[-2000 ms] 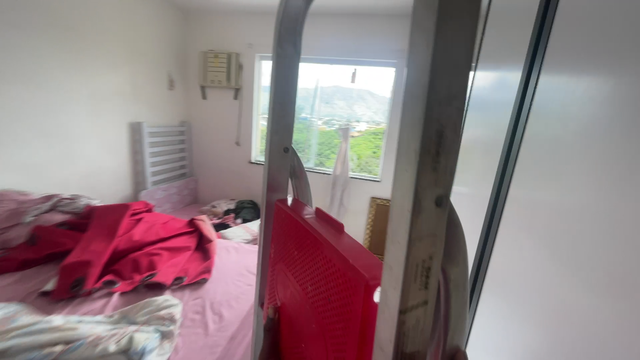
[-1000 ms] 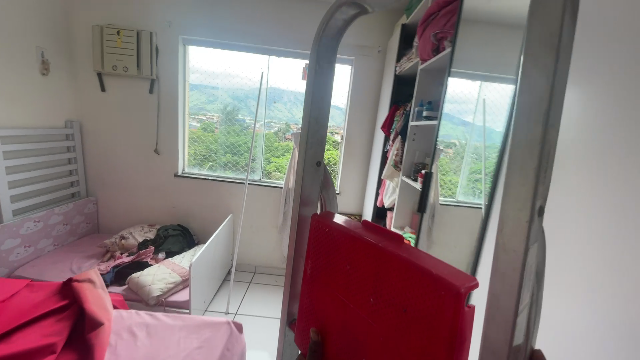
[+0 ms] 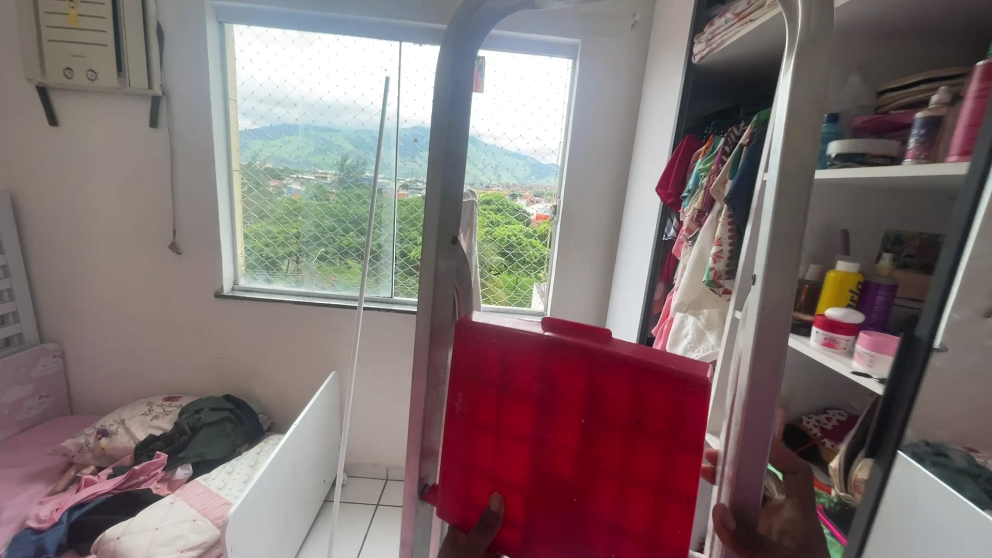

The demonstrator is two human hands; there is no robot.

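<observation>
A folding metal ladder (image 3: 434, 232) stands upright close before me, its two rails joined by curved tops. Between the rails is a red plastic panel (image 3: 573, 434) with a raised tab on its upper edge. My left hand (image 3: 477, 531) shows at the bottom, its thumb against the panel's lower left; the rest of it is hidden. On the right, my right hand (image 3: 763, 504) has its fingers around the ladder's right rail (image 3: 767, 310), low down.
A child's bed with a white side board (image 3: 287, 473) holds heaped clothes (image 3: 201, 434). A thin white pole (image 3: 360, 310) leans before the netted window (image 3: 333, 178). At right, an open wardrobe has shelves (image 3: 883, 172) with bottles and hanging clothes (image 3: 705, 240). An air conditioner (image 3: 85, 46) hangs upper left.
The view has swung right and come nearer the window and wardrobe. Both my hands now show at the ladder; the large bed with the red cloth is out of view.
</observation>
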